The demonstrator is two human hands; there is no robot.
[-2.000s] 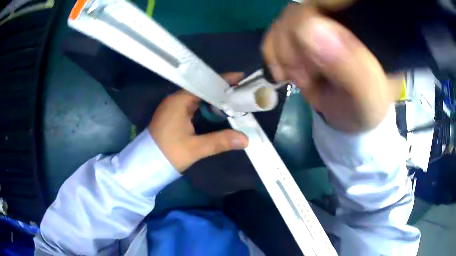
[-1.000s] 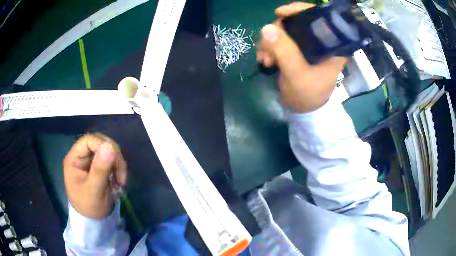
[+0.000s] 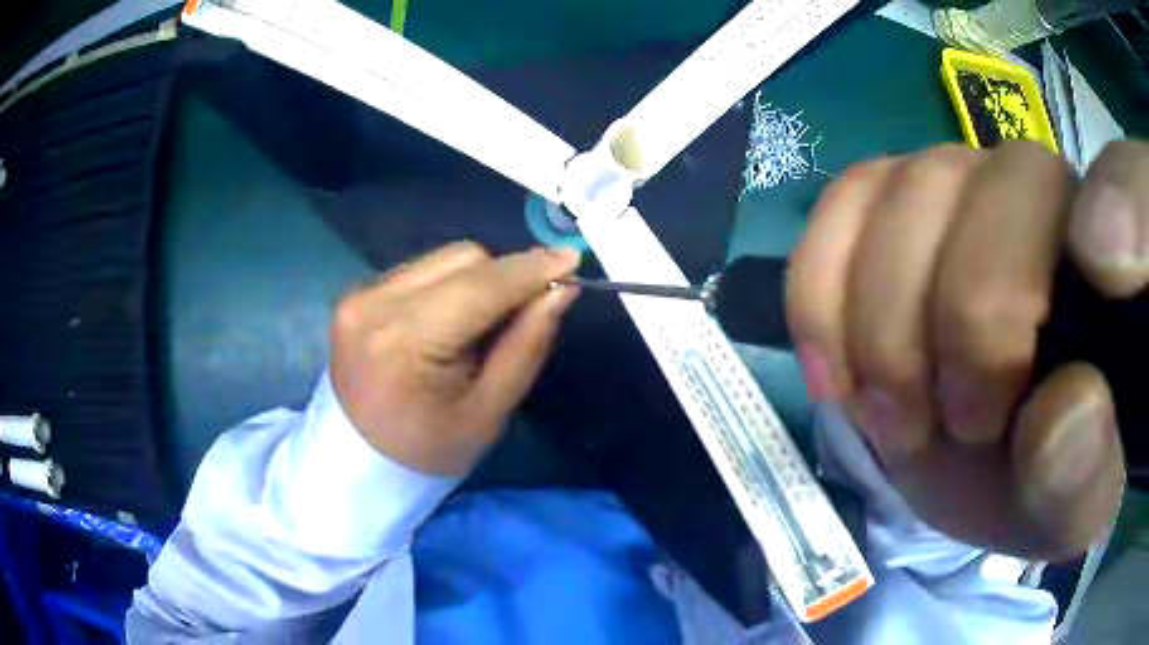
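A white three-armed assembly lies on the black jig, with an upright white hub tube where the arms meet. The jig's round teal centre shows beside the hub. My right hand grips the black electric screwdriver, its thin steel bit pointing left across the lower arm. My left hand pinches at the bit's tip with thumb and forefinger. Something tiny, perhaps a screw, may be between these fingers; it is too small to tell.
A pile of silver screws lies right of the jig. A yellow tray with dark small parts stands at the upper right. The black ribbed mat is at left, with white hub tubes at its edge. A blue bin is low left.
The assembly stands turned and further right in the picture. My left hand has moved up and right to the bit's tip. The screwdriver has come down and closer, its bit now level.
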